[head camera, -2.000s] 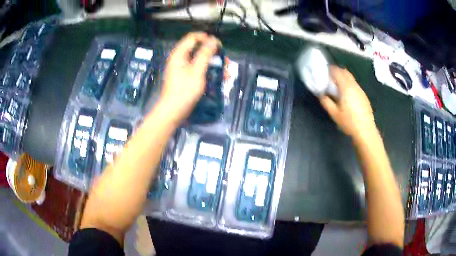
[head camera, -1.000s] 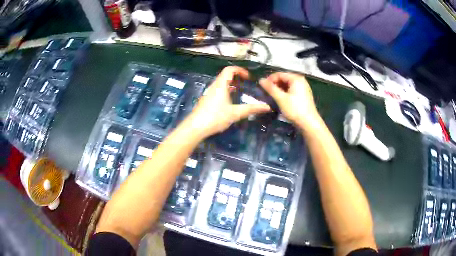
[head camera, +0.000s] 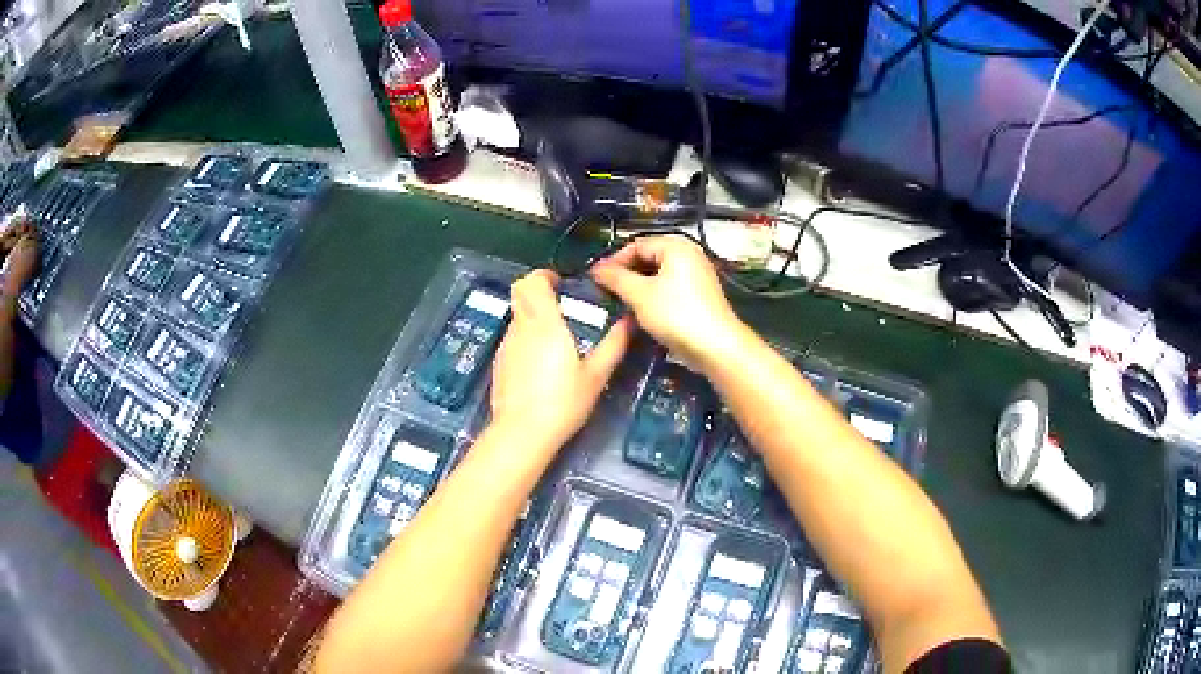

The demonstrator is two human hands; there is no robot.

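Observation:
The clear blister tray (head camera: 345, 520) lies on the green mat with dark blue-green circuit boards in its pockets. My left hand (head camera: 543, 375) grips a board (head camera: 584, 312) by its sides, at the tray's back row; the board's white label shows between thumb and fingers. My right hand (head camera: 678, 300) pinches the end of a thin black data cable (head camera: 569, 240) at that board's far end; the plug is hidden by the fingertips. The white barcode scanner (head camera: 1040, 454) lies on the mat to the right, untouched. My forearms cover parts of the tray.
Filled trays stand at the left (head camera: 165, 336) and right edge (head camera: 1180, 527). Monitors (head camera: 632, 53), a red-capped bottle (head camera: 422, 112), a black scanner (head camera: 632, 195), cables and a mouse (head camera: 981, 279) line the back. An orange-white fan (head camera: 185, 543) is lower left. Another person's hand (head camera: 19, 253) shows far left.
The white scanner, in my right hand two seconds ago, was released onto the mat. Both hands are now together at a board near the back, with the cable at my right fingertips. The view has shifted.

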